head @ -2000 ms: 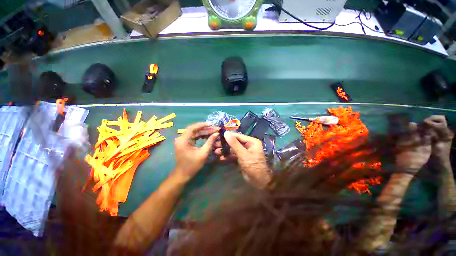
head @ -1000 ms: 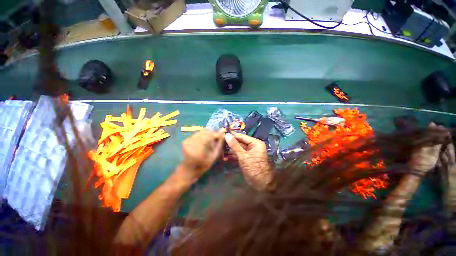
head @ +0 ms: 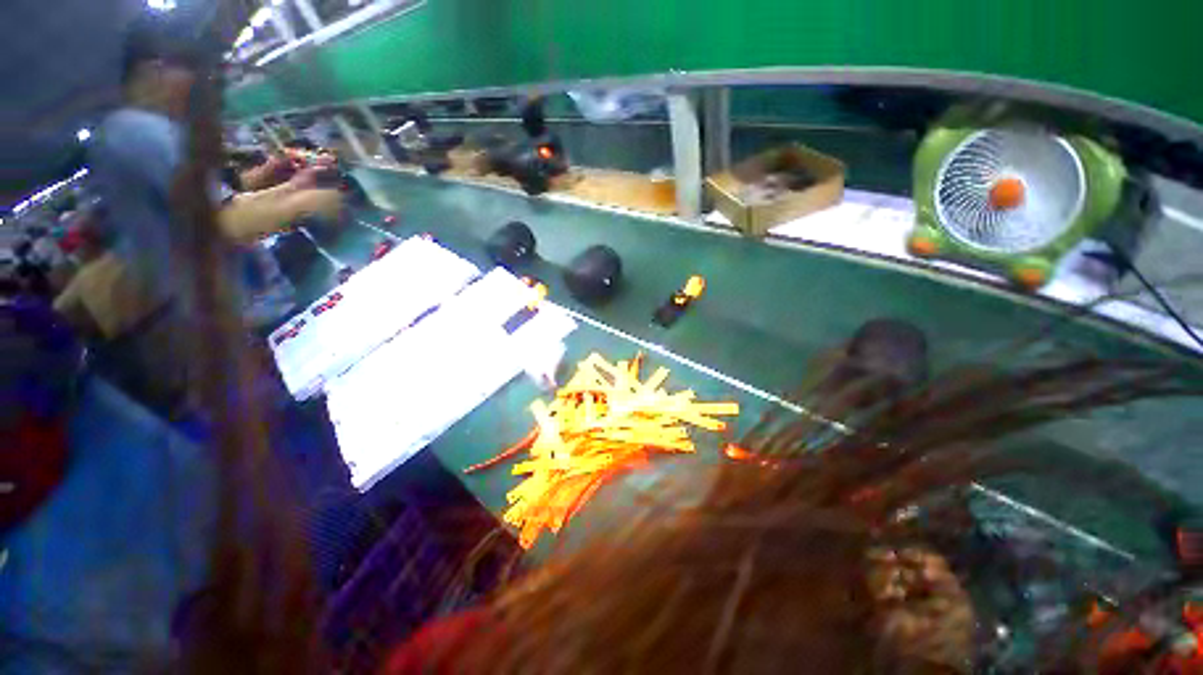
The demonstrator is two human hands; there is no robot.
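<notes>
A loose fanned pile of yellow-orange strips [head: 600, 429] lies on the green surface near the centre. A small orange piece [head: 748, 455] lies to its right, partly behind blurred hair. A skin-coloured patch at the lower right may be part of one of my hands, but hair covers it. I cannot tell which hand it is or what it holds. Small red-orange parts [head: 1128, 646] show at the bottom right corner.
White trays [head: 422, 382] lie left of the strips. On the belt are black rounded units [head: 595, 273] and a black-and-orange piece [head: 679, 301]. Behind stand an open cardboard box [head: 778, 191] and a green fan [head: 1009, 198]. People sit along the line at left.
The view has swung left and up, so the strips, trays and fan appear further right. My hands, earlier together over a small dark part, no longer show clearly.
</notes>
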